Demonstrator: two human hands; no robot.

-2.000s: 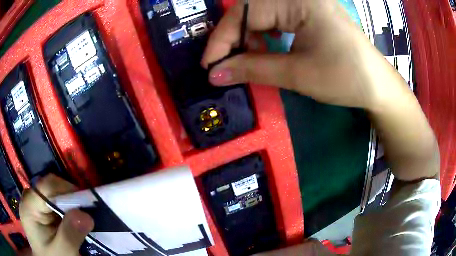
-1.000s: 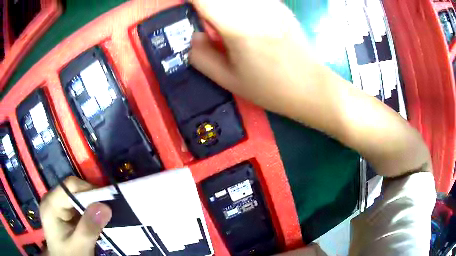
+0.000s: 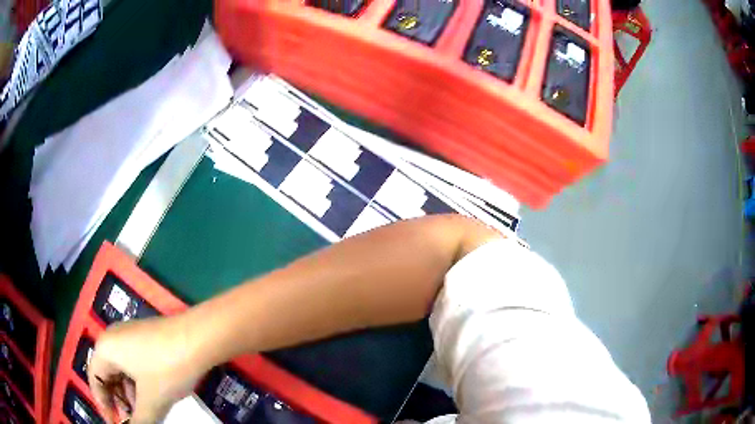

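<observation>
The red-orange foam tray [image 3: 286, 377] lies at the lower left, cut off by the bottom edge, with black open-backed phones [image 3: 124, 300] in its slots. My right hand [image 3: 149, 360] is over the tray's left part, fingers curled down. Something small and dark shows between its fingertips; whether it is a held sticker or the phone behind cannot be told. A bit of the white backing sheet [image 3: 190, 411] shows beside my wrist at the bottom edge. My left hand is out of the picture.
Black-and-white sticker sheets [image 3: 331, 170] lie on the green bench beyond my forearm. A stack of red foam trays [image 3: 397, 91] with phones stands behind them. Loose white sheets [image 3: 124, 157] lie at the left. Another tray [image 3: 41, 356] is at the left edge. Red stool-like objects [image 3: 710, 364] stand on the grey floor.
The view has swung towards the bench's right side, so the tray now sits low left. My left hand has gone out of view. My right hand is now over different phones.
</observation>
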